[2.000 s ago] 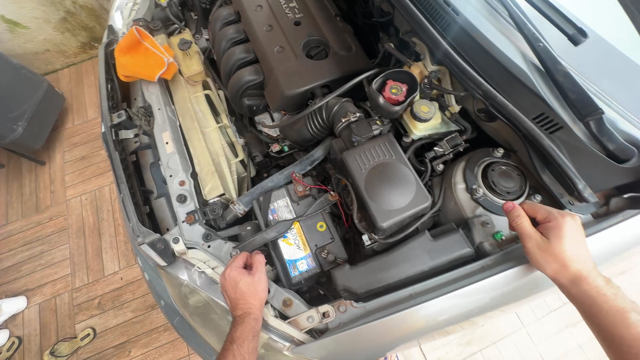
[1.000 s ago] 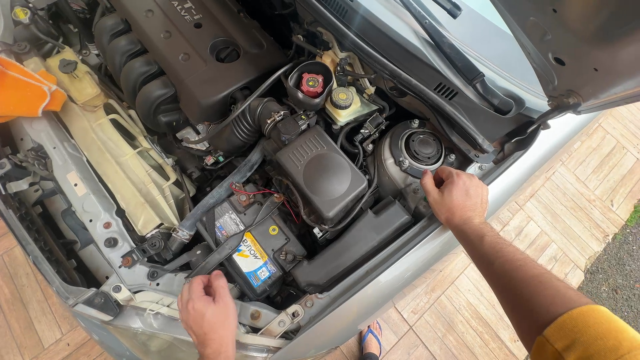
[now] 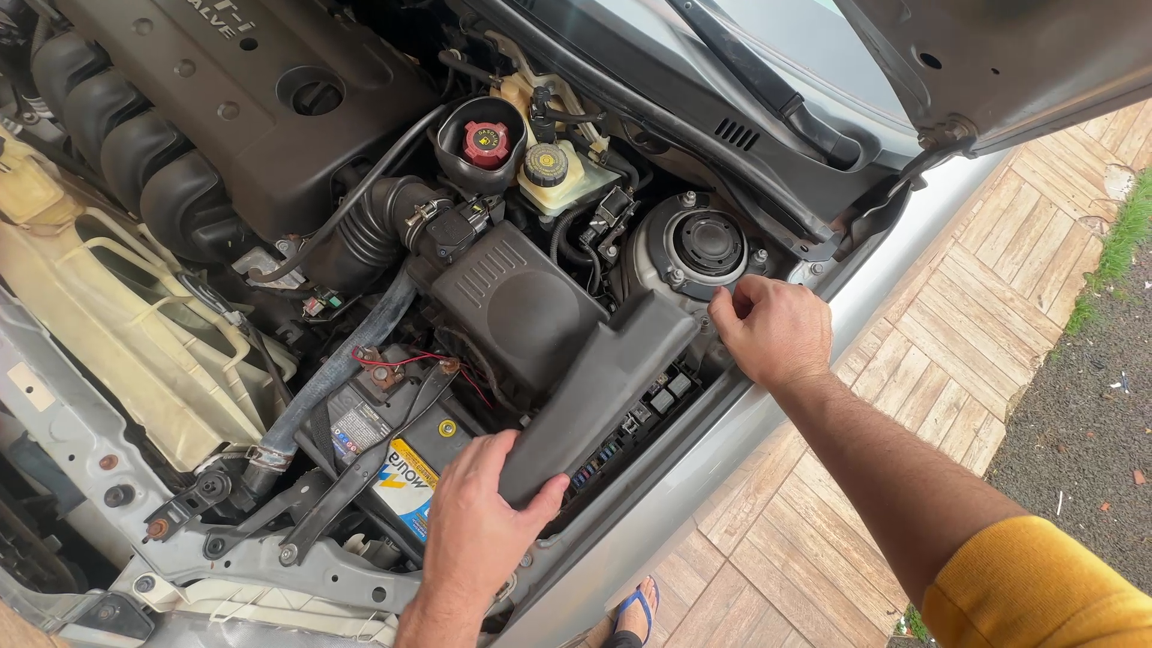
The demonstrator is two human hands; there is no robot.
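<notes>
My left hand point(image 3: 486, 522) grips the near end of the black plastic fuse box cover point(image 3: 598, 396), thumb on one side and fingers on the other. The cover is lifted and tilted off the fuse box point(image 3: 621, 436), whose fuses and relays show beneath. Close by the cover's far end is my right hand point(image 3: 778, 328), fingers curled, beside the strut tower point(image 3: 706, 243); whether it holds anything is hidden. The car battery point(image 3: 405, 477) lies left of the cover, and the air filter housing point(image 3: 517, 310) is behind it.
A metal battery bracket point(image 3: 346, 495) crosses the battery, with thin red wires point(image 3: 414, 358) near its terminal. The silver fender point(image 3: 648, 522) edges the bay. At upper right, the raised hood point(image 3: 1017, 63) overhangs. The engine cover point(image 3: 243, 81) and the red-capped filler point(image 3: 487, 144) lie farther back.
The fuse box cover, seated over its box in both earlier frames, is now raised in my left hand, and the fuses are exposed. My left hand has moved from the front edge to the cover.
</notes>
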